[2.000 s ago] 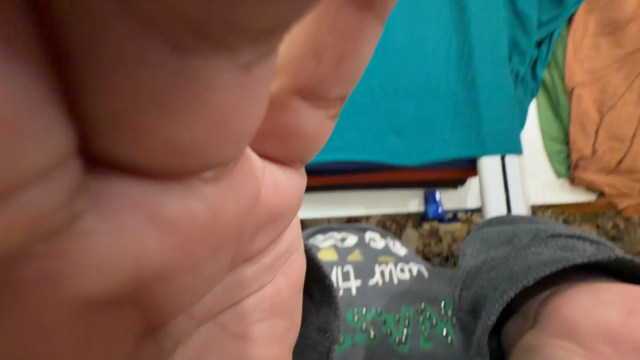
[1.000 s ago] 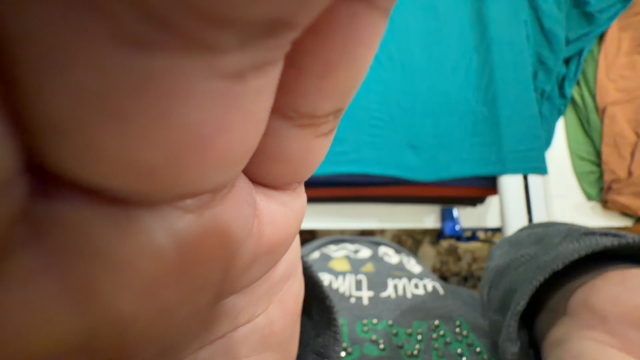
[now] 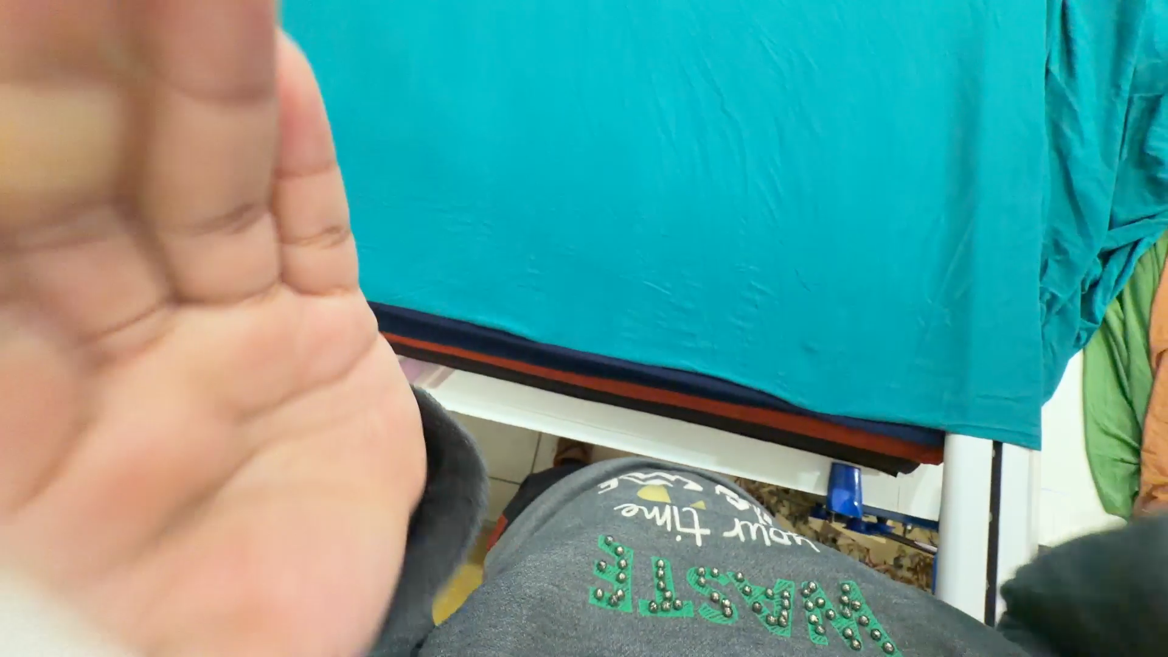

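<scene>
My left hand [image 3: 201, 347] fills the left of the head view, very close to the camera, palm showing and fingers pointing up; nothing is seen in it. Only the dark sleeve [image 3: 1095, 584] of my right arm shows at the lower right; the hand itself is out of frame. A teal fabric piece [image 3: 657, 182] lies spread almost flat across the table, its right part bunched in folds. Beneath its near edge, layers of navy and rust-red fabric [image 3: 639, 388] stick out.
White table edges [image 3: 566, 415] run below the fabric. A blue clamp-like part [image 3: 845, 491] sits under the edge. Green cloth [image 3: 1118, 392] and orange cloth [image 3: 1157, 411] lie at the far right. My grey top [image 3: 693, 584] bears lettering and metal studs.
The view has shifted. My left hand covers less of the picture and shows more of its fingers and palm. My right wrist, visible earlier at the lower right, now shows only as sleeve.
</scene>
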